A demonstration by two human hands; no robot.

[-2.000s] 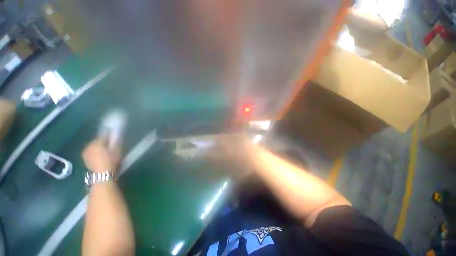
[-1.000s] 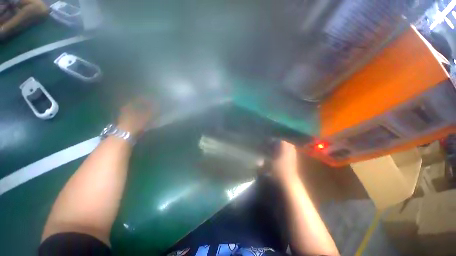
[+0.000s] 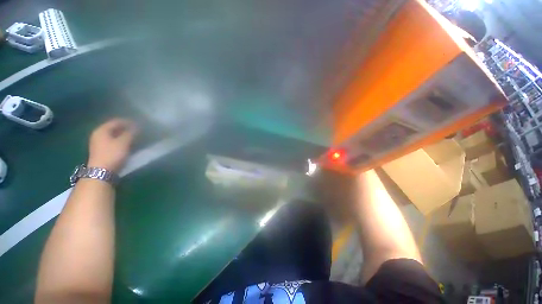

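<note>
The cream fixture (image 3: pixel 243 173), blurred, lies in front of me below the dark press area, with a whitish strip on top; I cannot tell whether it holds a housing. My left hand (image 3: pixel 111 142), with a metal watch, is over the green surface left of the fixture, fingers curled in and no object visible. My right forearm reaches to the lower edge of the orange machine box (image 3: pixel 410 77), near the glowing red spot (image 3: pixel 336 155); the right hand is mostly hidden and blurred there. A white housing (image 3: pixel 27 111) lies on the belt at the left.
Another white housing (image 3: pixel 25 37) lies beside a white slotted strip (image 3: pixel 56 32) at the upper left. Part of a white piece shows at the left rim. A teal machine base (image 3: pixel 273 123) stands behind the fixture. Open cartons (image 3: pixel 425 178) and shelving are at the right.
The view has turned, and the orange box appears further left. My left hand has moved back from the blurred area beside the press. My right hand is now hidden at the box's lower edge.
</note>
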